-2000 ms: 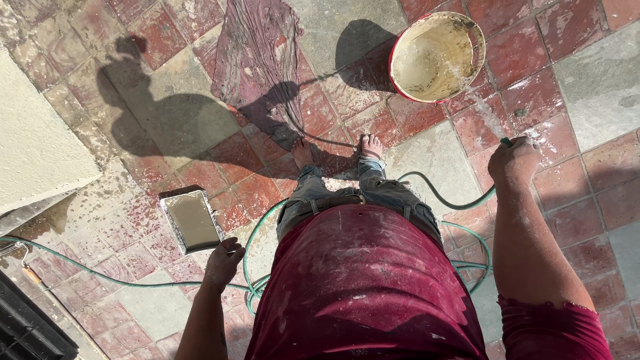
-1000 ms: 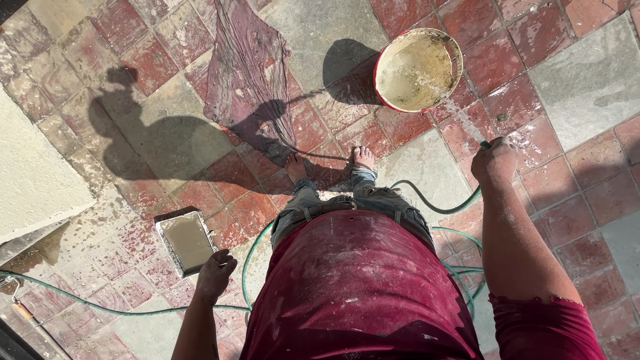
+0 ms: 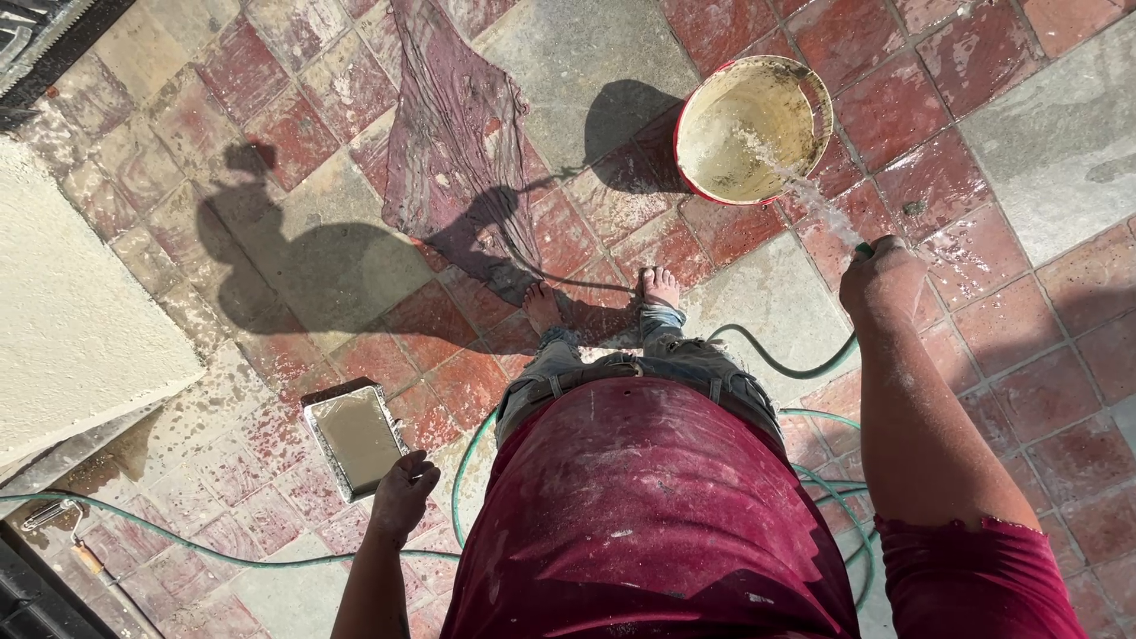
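Note:
My right hand [image 3: 883,280] grips the end of a green garden hose [image 3: 785,366]. Water sprays from it, up and to the left, into a round bucket [image 3: 824,133] with a red outside and a pale, stained inside. Some liquid lies in the bucket. My left hand [image 3: 404,497] holds nothing, its fingers loosely bent and apart. It hangs over the lower right corner of a rectangular tray [image 3: 359,439] of grey-brown liquid; whether it touches the tray cannot be told. The hose loops behind my body and runs off to the left.
A crumpled, wet-looking cloth [image 3: 457,142] lies on red and grey floor tiles ahead of my bare feet [image 3: 658,288]. A paint roller frame [image 3: 84,537] with a wooden handle lies at the lower left. A cream-coloured block or wall top [image 3: 80,302] borders the left side. Some tiles are wet.
Water has kept running from the hose in my right hand into the bucket. My left hand stays near the tray.

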